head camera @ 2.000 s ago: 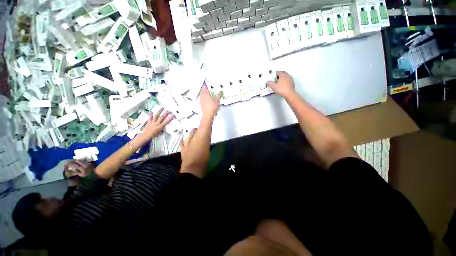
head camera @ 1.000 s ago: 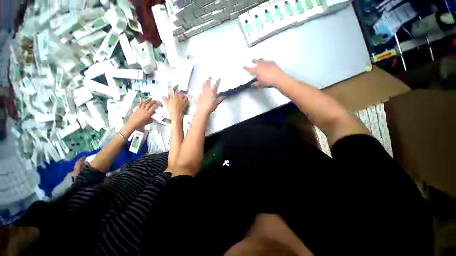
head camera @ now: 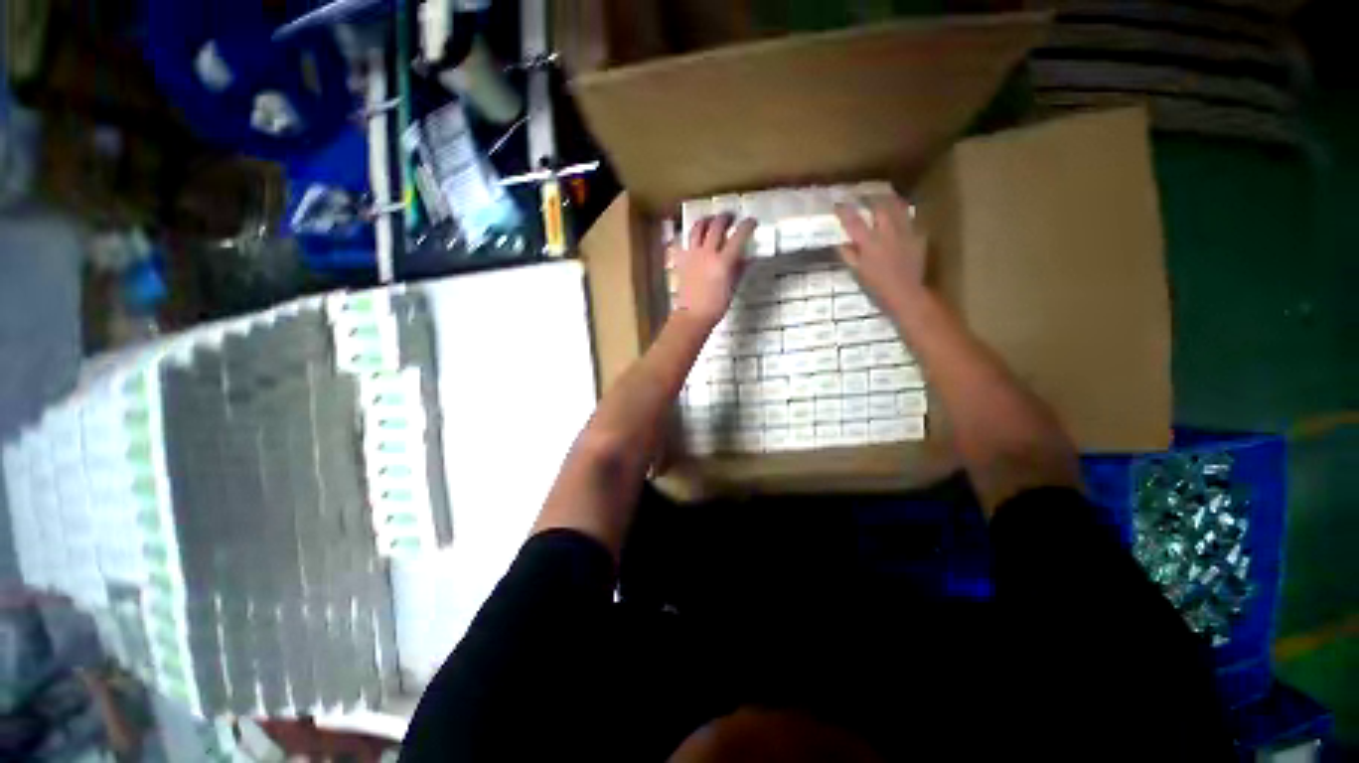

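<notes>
The large brown shipping carton (head camera: 1058, 283) stands open in front of me, its flaps spread. White unit cartons (head camera: 812, 373) fill it in tight rows. A row of boxes (head camera: 797, 224) lies at the carton's far side, raised above the others, with a dark gap on its near side. My left hand (head camera: 713, 268) holds the row's left end, and my right hand (head camera: 885, 251) holds its right end.
Stacked boxes (head camera: 268, 507) stand on the white bench (head camera: 514, 373) at left. A tool rack (head camera: 544, 127) is at the bench's far end. A blue bin (head camera: 1267, 522) with small shiny pieces is at right on the green floor (head camera: 1245, 313).
The view has turned from the bench and loose pile to the carton. My hands have moved from the bench top into the carton and are now on a row of boxes there.
</notes>
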